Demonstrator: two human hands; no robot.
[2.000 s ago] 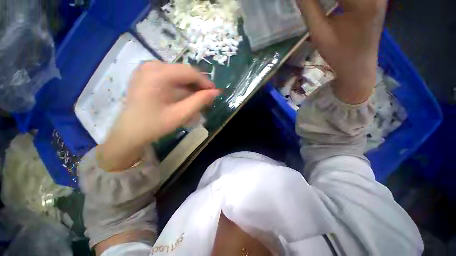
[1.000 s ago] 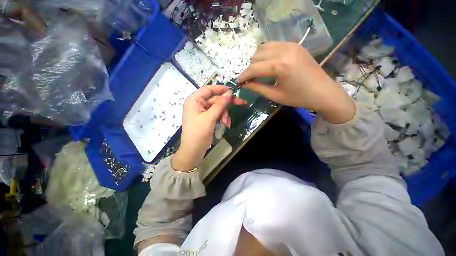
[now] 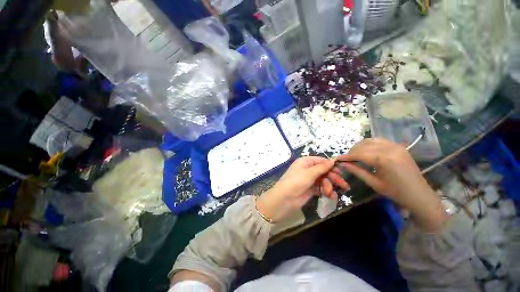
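My left hand (image 3: 299,185) and my right hand (image 3: 390,171) meet above the bench edge. Their fingertips pinch a small, thin dark part (image 3: 337,162), too small and blurred to name. A pale squarish piece (image 3: 326,206) shows just below the fingers of my left hand; I cannot tell whether they hold it or it lies on the bench. A small white bit (image 3: 346,200) is to its right. Behind my hands is a heap of white plastic parts (image 3: 336,126).
A white tray (image 3: 248,157) with tiny grey parts sits left of my hands, beside a small blue bin of metal pins (image 3: 183,182). Behind are red-black wires (image 3: 342,77) and crumpled bags (image 3: 194,94). A clear box (image 3: 405,122) is right; a blue crate of units (image 3: 484,211) is lower right.
The view has swung up and shows more of the bench's back. My right hand has come from above the crate side to meet my left hand. Since one second ago the hands have stayed together.
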